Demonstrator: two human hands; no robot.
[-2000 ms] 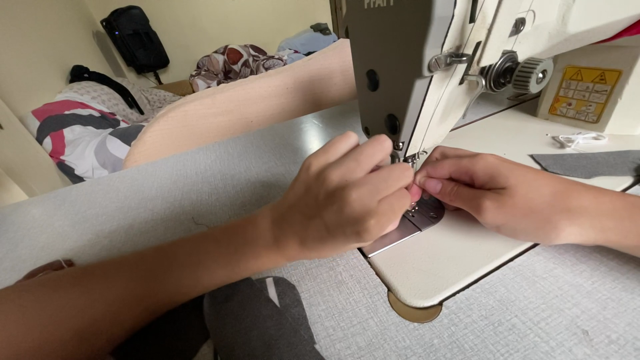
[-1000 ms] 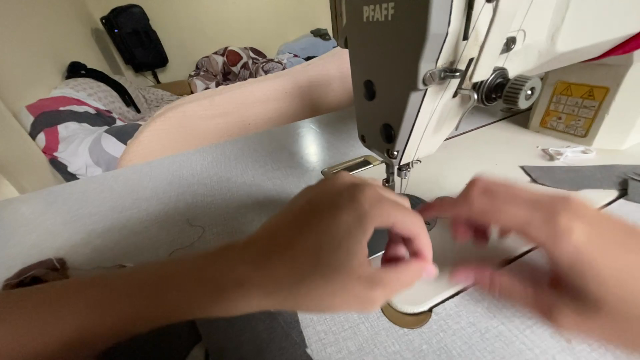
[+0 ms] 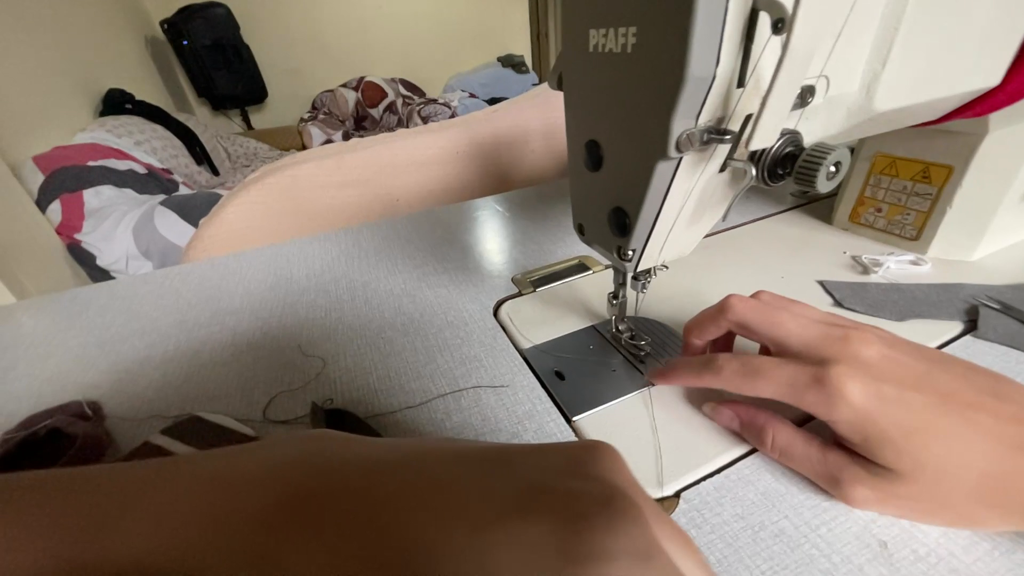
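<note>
A Pfaff sewing machine (image 3: 640,120) stands at the right, its presser foot (image 3: 628,336) over the metal needle plate (image 3: 656,340). My right hand (image 3: 832,392) rests on the machine bed, index fingertip at the edge of the metal slide plate (image 3: 588,368), fingers apart and nothing seen in them. A thin thread (image 3: 656,440) runs from near that fingertip down over the pale bed (image 3: 616,448). My left hand (image 3: 624,512) lies low in front, mostly beyond the bottom edge; its fingers are hidden, so what it holds cannot be told.
Dark fabric scraps (image 3: 56,436) and loose thread (image 3: 300,392) lie on the grey table (image 3: 384,320) at the left. Gray cloth pieces (image 3: 904,300), a metal tool tip (image 3: 1000,306) and a white cord (image 3: 892,262) are at the right. Bedding (image 3: 120,200) lies behind the table.
My hands have parted from near the needle. The left hand has moved down and nearer to me; the right hand now lies on the bed with its fingers spread.
</note>
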